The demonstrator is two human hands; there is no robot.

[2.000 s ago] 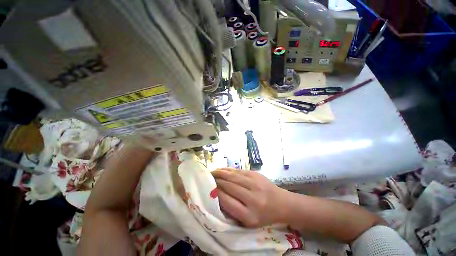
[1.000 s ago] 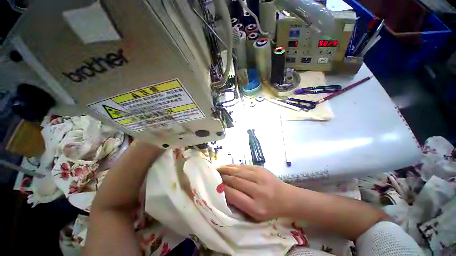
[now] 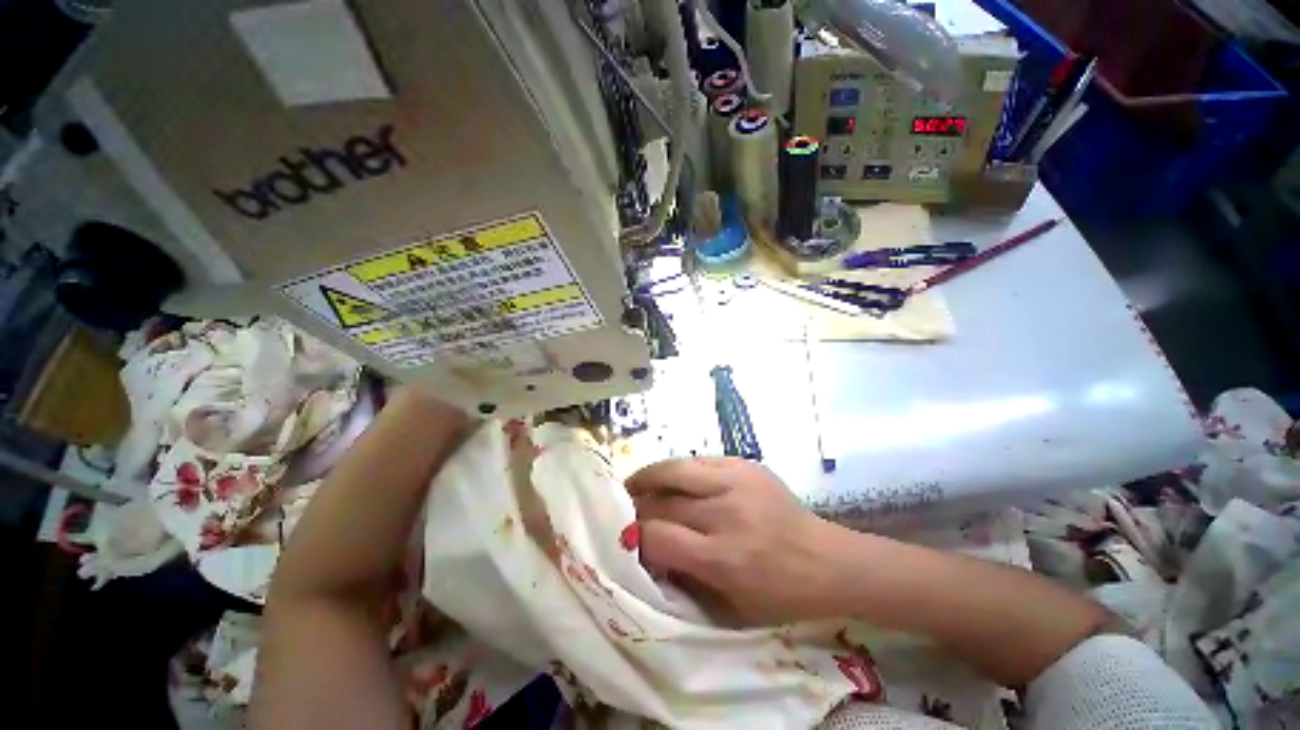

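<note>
The cream floral garment piece [image 3: 556, 571] lies bunched in front of the sewing machine head [image 3: 371, 200], its upper edge at the lit presser foot area [image 3: 620, 417]. My right hand [image 3: 720, 535] is on the right side of the cloth, fingers curled, holding it near the needle area. My left forearm reaches up on the left; my left hand is hidden behind the machine head and the cloth. A dark green-handled tool [image 3: 736, 411] lies on the table right of the needle area. A thin white pen with a dark end [image 3: 827, 464] lies beside it.
Dark snips [image 3: 863, 295], a purple-black pen [image 3: 910, 255] and a red-brown stick [image 3: 984, 257] lie at a beige cloth [image 3: 912, 317]. Thread cones [image 3: 798, 186] and a control box [image 3: 905, 129] stand behind. Floral heaps lie left [image 3: 235, 428] and right [image 3: 1255, 571].
The view has shifted, so the machine head shows further right and more fully. My right fingers have curled more onto the cloth. The cloth lies much the same.
</note>
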